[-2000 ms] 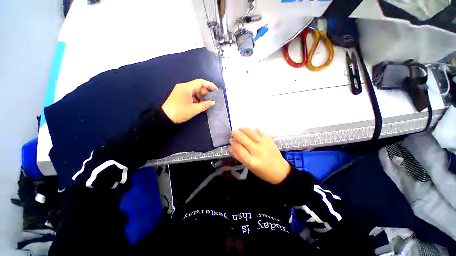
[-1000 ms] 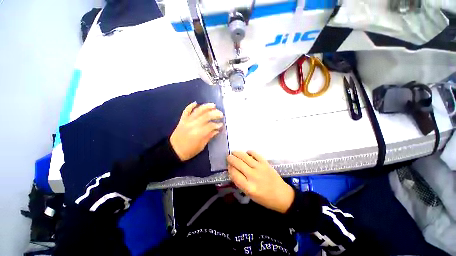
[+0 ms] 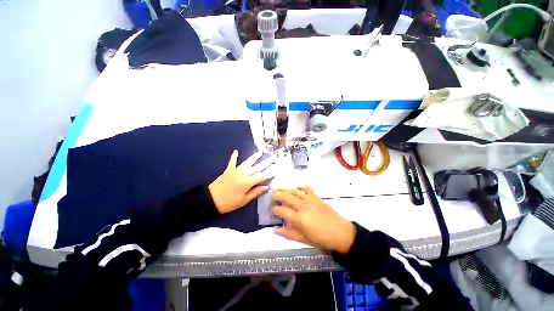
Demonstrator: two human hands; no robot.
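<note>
A navy garment panel (image 3: 152,176) lies flat on the white table, its right end near the presser foot of the sewing machine (image 3: 346,79). A small grey strip (image 3: 265,209) lies along the panel's right edge. My left hand (image 3: 240,182) lies flat with fingers spread on the panel and strip, just before the needle area (image 3: 276,149). My right hand (image 3: 310,218) rests at the strip's right edge, fingers bent; whether it pinches the cloth cannot be told. The strip's far end is partly hidden by my left hand.
Red-handled scissors (image 3: 348,156) and yellow-handled scissors (image 3: 375,159) lie right of the machine head, with black thread snips (image 3: 413,180) beyond. A black device (image 3: 465,184) sits farther right. Another dark cloth (image 3: 168,41) lies at the back left. Grey cloth (image 3: 501,273) is heaped at lower right.
The view has tilted up, showing more of the machine. The panel and strip have moved closer to the needle. My left hand has flattened and spread; my right hand has moved forward along the strip.
</note>
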